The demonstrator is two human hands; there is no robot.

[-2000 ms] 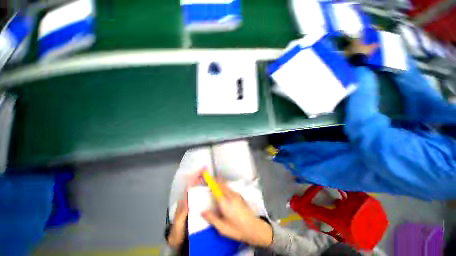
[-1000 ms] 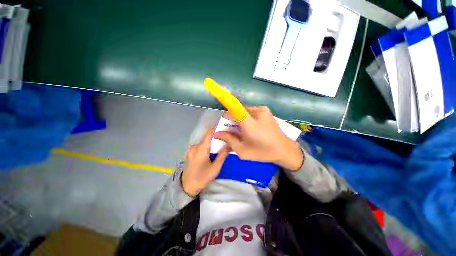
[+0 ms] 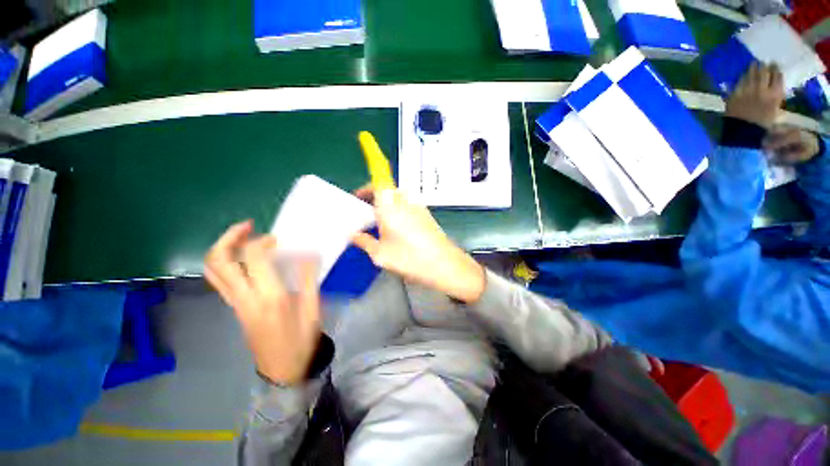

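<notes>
A white and blue box sleeve point(image 3: 318, 221) is in the air over the bench's front edge, tilted and partly blurred. My right hand point(image 3: 414, 238) grips its right side; a yellow finger cot point(image 3: 375, 161) on one finger points up. My left hand point(image 3: 268, 296) is at the sleeve's lower left, its fingers apart; blur hides whether they touch it. An open-faced white inner box point(image 3: 455, 187) lies flat on the green bench, with a smartwatch point(image 3: 429, 122) with a pale strap at its left and a dark accessory point(image 3: 479, 160) at its right.
Fanned empty sleeves point(image 3: 628, 136) lie right of the inner box. Upright sleeves or boxes point(image 3: 23, 227) stand at far left. Blue and white boxes point(image 3: 309, 25) sit on the belt behind the pale rail point(image 3: 209, 102). A neighbour's blue sleeve point(image 3: 728, 209) is at right.
The sleeve has risen from my lap to above the bench edge and turned. My left hand has moved left, its fingers spreading. The view has shifted, showing more of the belt.
</notes>
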